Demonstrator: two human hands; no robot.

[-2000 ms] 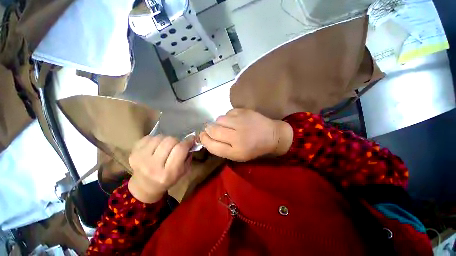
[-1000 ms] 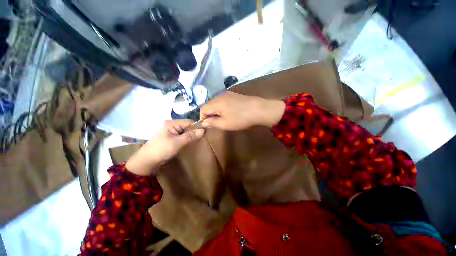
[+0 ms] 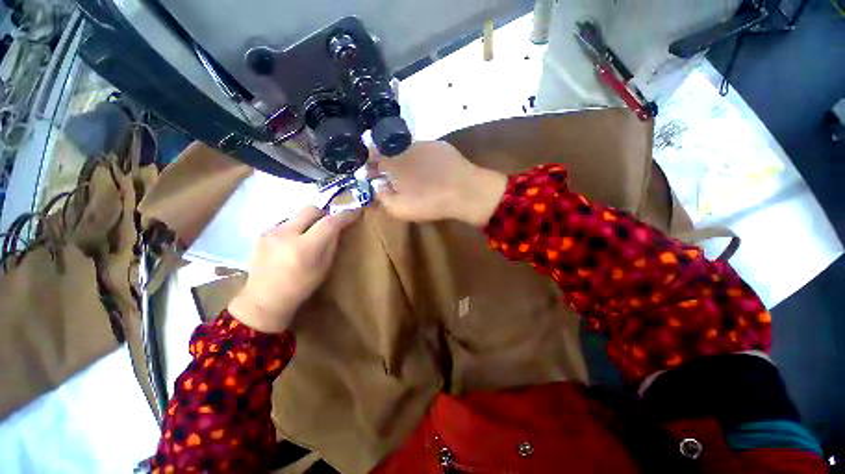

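Note:
A wide brown bag panel (image 3: 500,305) hangs from the needle area down onto my red garment, with folds down its middle and a small pale sticker (image 3: 464,306) on it. My left hand (image 3: 295,259) pinches the panel's top edge just left of the presser foot (image 3: 361,192). My right hand (image 3: 431,180) holds the same edge on the right, close against the foot. Its fingertips are partly hidden under the dark tension knobs (image 3: 363,139). The needle tip itself cannot be made out.
Brown bag panels with looped handles (image 3: 56,305) are stacked at the left beside a metal rail (image 3: 148,343). A red-handled tool (image 3: 619,85) rests on the machine at the upper right. A marked paper sheet (image 3: 741,176) lies at the right. The machine head overhangs my hands.
Both hands have moved from near my body up to the presser foot, bringing the panel edge with them. The view has shifted, so the machine head and knobs now show clearly.

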